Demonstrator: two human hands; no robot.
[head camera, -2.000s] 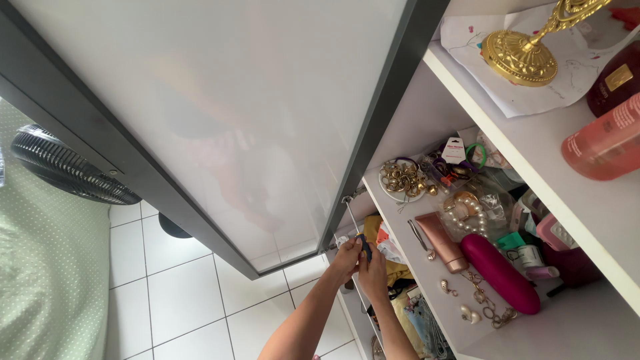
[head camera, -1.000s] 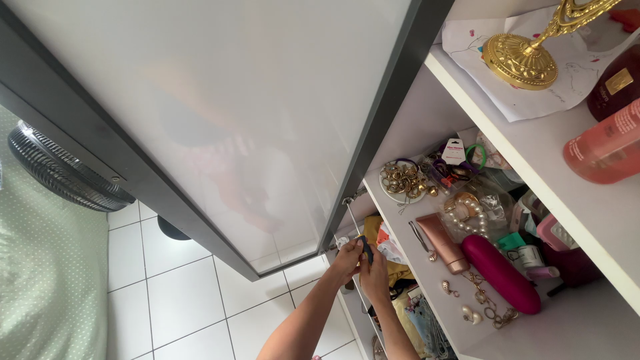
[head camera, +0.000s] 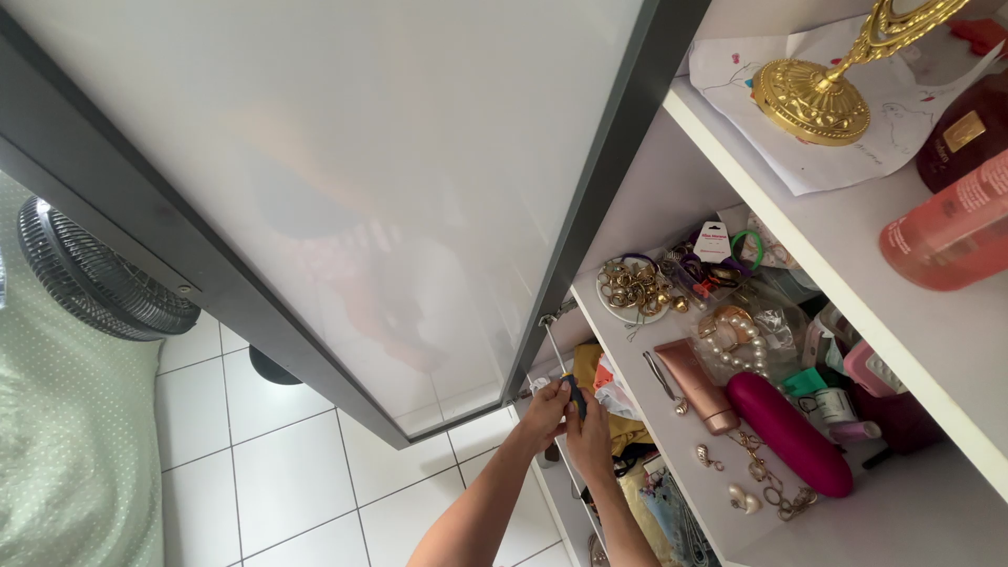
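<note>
Both my hands are on a screwdriver (head camera: 578, 396) with a dark blue handle and a long metal shaft. My left hand (head camera: 549, 411) closes on the handle from the left, and my right hand (head camera: 589, 433) grips it from the right. The shaft points up to a metal hinge (head camera: 549, 319) between the cabinet's side panel and the grey-framed door (head camera: 598, 189), which stands open. Whether the tip sits in a screw is too small to tell.
A shelf (head camera: 654, 441) right of my hands holds jewellery, a copper-coloured tube (head camera: 697, 386) and a magenta case (head camera: 787, 433). Above it, another shelf bears a gold ornate stand (head camera: 815, 102) and bottles. Folded clothes (head camera: 669, 504) lie below. A black fan (head camera: 98, 272) is at the left.
</note>
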